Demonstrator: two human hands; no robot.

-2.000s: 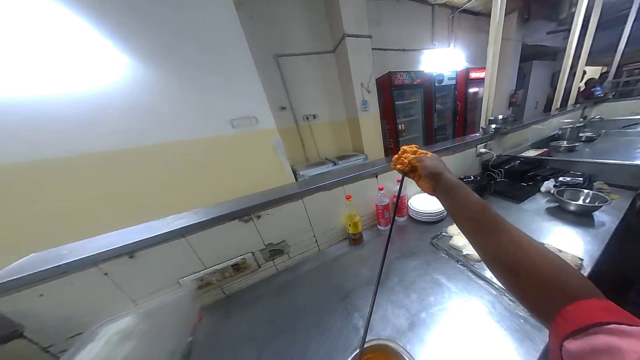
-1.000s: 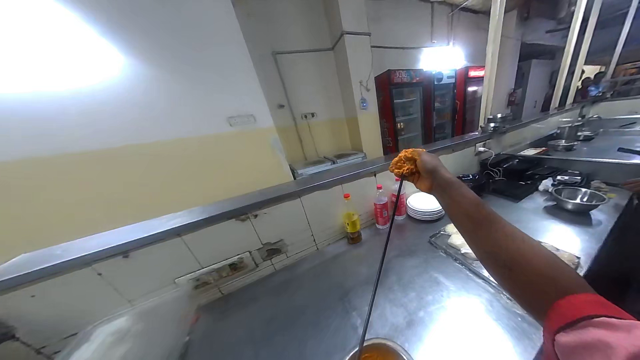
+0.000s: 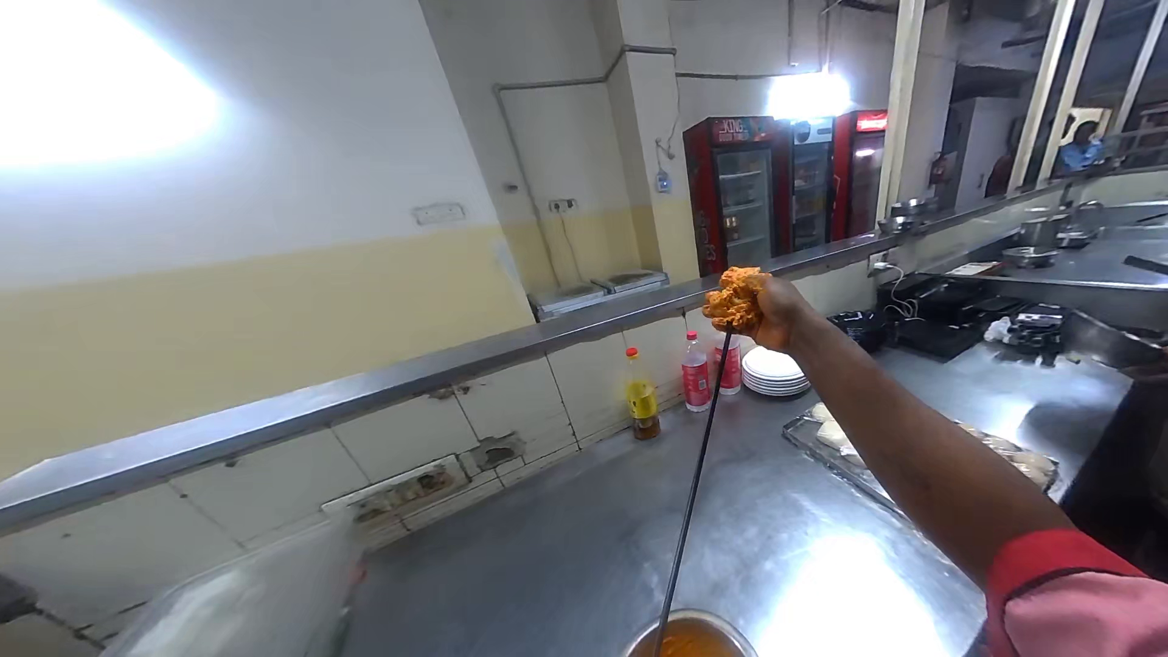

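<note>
My right hand (image 3: 774, 315) is raised at arm's length, its fingers closed about the upper end of a long thin dark skewer (image 3: 698, 470). An orange, sauce-coated lump of food (image 3: 735, 299), possibly marinated meat, sits at the top of the skewer against the fingers. The skewer slants down into a round metal bowl (image 3: 744, 645) of orange sauce or marinade at the bottom edge, where its lower end is hidden. My left hand is out of view.
On the steel counter (image 3: 547, 547) stand a bottle of yellow liquid (image 3: 642, 401), red-labelled bottles (image 3: 696, 374), stacked white plates (image 3: 775, 370) and a tray of pale dough pieces (image 3: 821, 447). A blurred clear plastic item (image 3: 265, 584) is lower left. A metal ledge (image 3: 511, 351) runs behind. Farther right is a metal bowl (image 3: 1109, 342).
The metal bowl on the right counter has shifted and tilted toward the right edge. My right hand stays raised with the food and skewer.
</note>
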